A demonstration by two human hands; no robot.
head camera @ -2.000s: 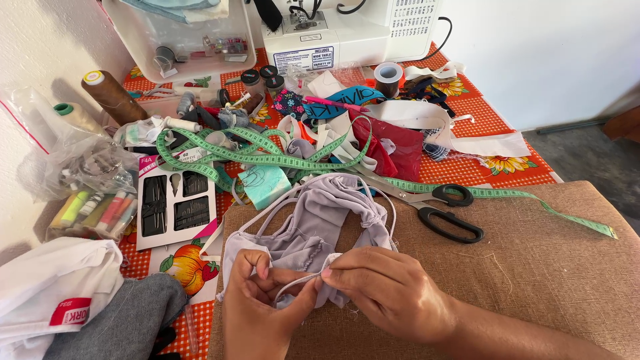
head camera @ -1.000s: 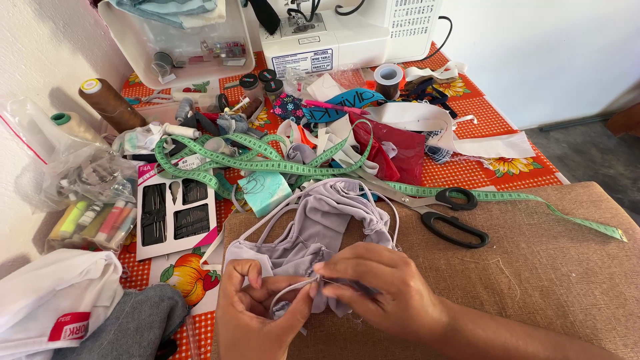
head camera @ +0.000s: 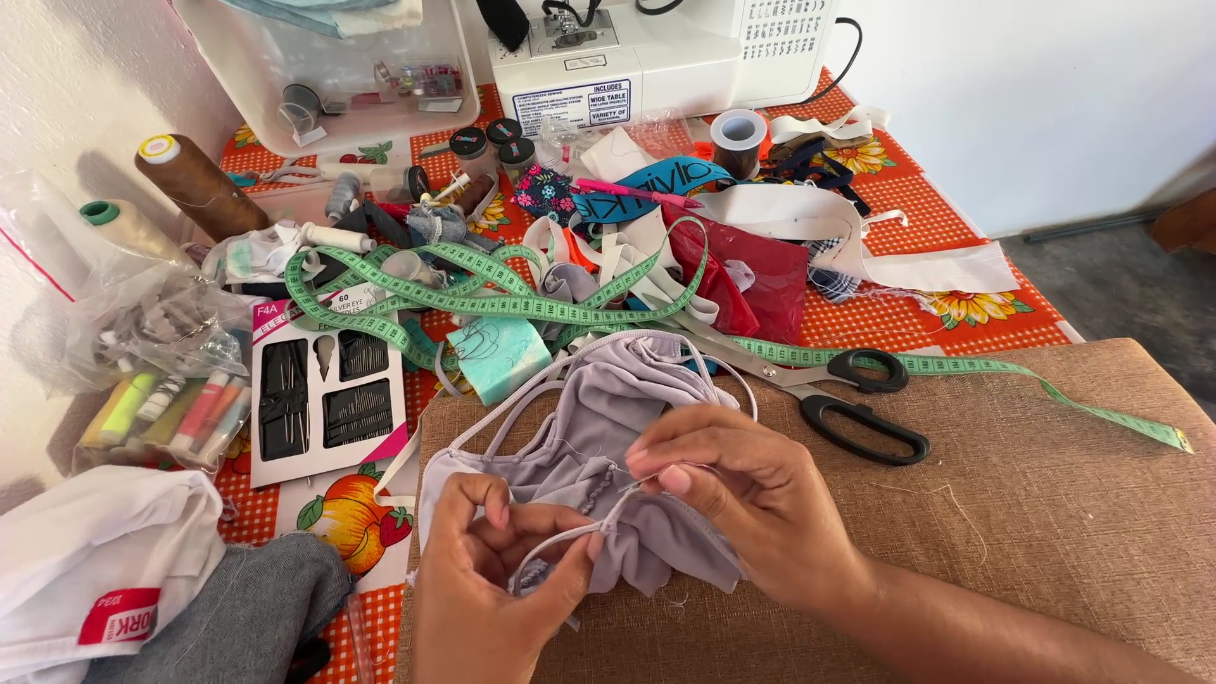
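Note:
A lilac garment (head camera: pixel 627 389) with thin straps lies bunched on a brown fabric-covered surface (head camera: pixel 1026 532). My left hand (head camera: pixel 513 560) pinches a thin strap (head camera: pixel 560 540) of it between thumb and fingers. Just right of it and slightly higher, my right hand (head camera: pixel 731 484) has thumb and index finger closed on what looks like a sewing needle with thread, at the strap's end; the fingertips partly hide it. Black-handled scissors (head camera: pixel 807 385) lie beyond the right hand, blades under or beside the garment. A green tape measure (head camera: pixel 532 304) winds behind the garment.
A needle pack (head camera: pixel 328 389) and a bag of coloured thread spools (head camera: pixel 171 408) stand left. White and grey cloths (head camera: pixel 95 560) lie at the front left. Behind are fabric scraps (head camera: pixel 760 285), a brown thread cone (head camera: pixel 195 185), a plastic bin (head camera: pixel 332 142) and a sewing machine (head camera: pixel 627 71).
My right hand has moved up and away from my left, which it was touching or nearly touching. My left hand still pinches the strap, and more of the garment between them shows.

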